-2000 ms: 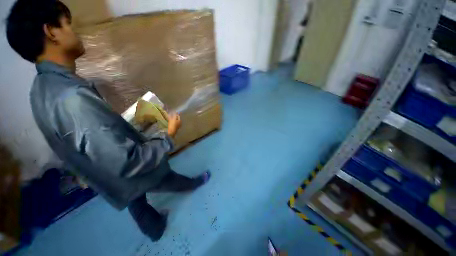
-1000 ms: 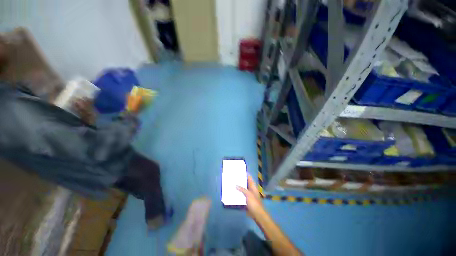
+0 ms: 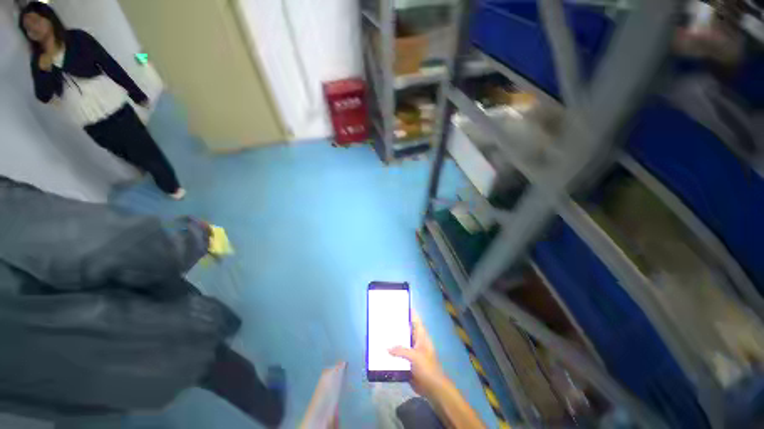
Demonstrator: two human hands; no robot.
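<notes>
A smartphone [image 3: 389, 331] with a bright white screen is upright in the lower middle of the head view. My right hand [image 3: 425, 362] holds it by its right edge, with the thumb over the lower screen. A pinkish sheet [image 3: 327, 395] shows at the bottom edge, left of the phone and apart from it. My left hand [image 3: 333, 419] is barely visible beside the sheet, mostly cut off by the frame's edge. The writing on the sheet and screen cannot be read.
A person in a grey jacket [image 3: 100, 310] is close on the left, holding a yellow paper [image 3: 219, 241]. Another person [image 3: 92, 92] stands by the door [image 3: 201, 71]. A red box [image 3: 347, 111] is at the wall. Racking [image 3: 578, 180] with blue bins is on the right.
The view has moved forward along the racking. The blue crate has left view and another person has appeared at upper left. The phone remains in my right hand; the sheet is lower and narrower.
</notes>
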